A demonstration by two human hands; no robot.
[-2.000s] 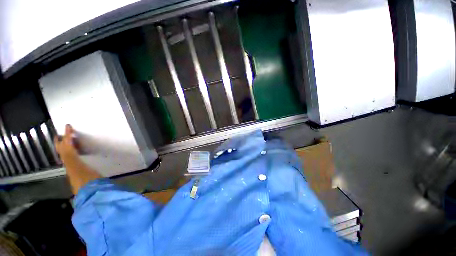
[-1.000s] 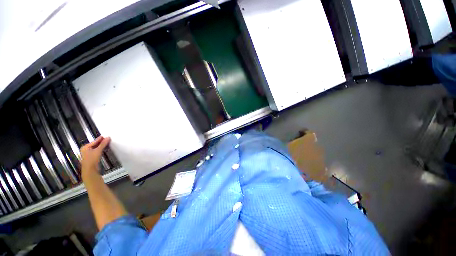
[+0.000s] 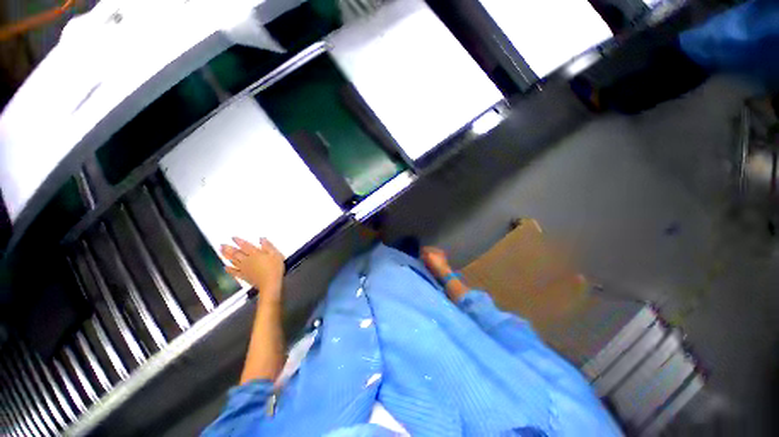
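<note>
A flat white-topped unit (image 3: pixel 252 175) lies on the line in front of me, left of centre. My left hand (image 3: pixel 254 263) lies with fingers spread on its near left corner, holding nothing. My right hand (image 3: pixel 437 261), with a blue band at the wrist, hangs by my body near the conveyor's edge. It is small, its fingers look bent, and I cannot tell whether it holds anything. A second white-topped unit (image 3: pixel 417 75) lies further right, with green bed (image 3: pixel 346 136) between the two.
Shiny rollers (image 3: pixel 141 277) and the side rail (image 3: pixel 171 352) run to the lower left. A white bench shelf (image 3: pixel 111 85) is above the line. Brown cardboard (image 3: pixel 525 273) and stacked units on edge (image 3: pixel 645 363) are at lower right. Another person's blue sleeve (image 3: pixel 741 47) is at upper right.
The view has turned, and the units lie more slanted. My left hand has moved from the near unit's left edge to its near corner with fingers spread. My right hand has come into view.
</note>
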